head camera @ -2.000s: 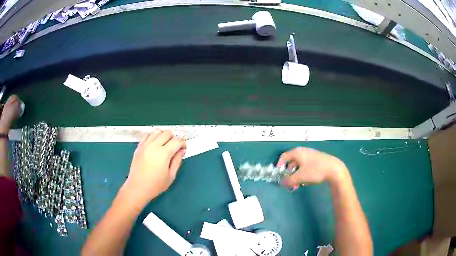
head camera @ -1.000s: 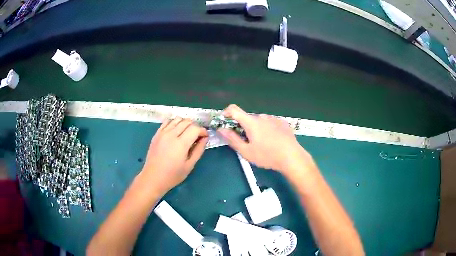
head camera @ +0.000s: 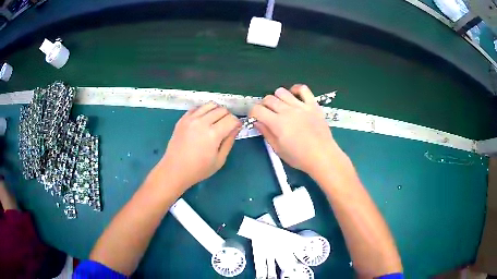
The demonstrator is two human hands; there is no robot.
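My left hand holds a white handle shell, of which only the part beyond the fingers shows; the rest is hidden under the hand. My right hand grips a circuit board strip, whose end sticks out past the knuckles over the metal edge strip. A small shiny circuit board shows between both hands' fingertips at the handle shell. The fingers hide whether it sits inside. A fan housing lies just below my right hand, its handle pointing up towards it.
A large pile of board strips lies at left. More fan housings lie near the bench's front. The conveyor belt carries white fan bodies beyond the metal edge strip. A person's dark red sleeve shows at lower left. A carton stands at right.
My right hand has brought the board strip from the right to the handle shell at my left hand. The view has shifted. The other person's hand has left the belt at left.
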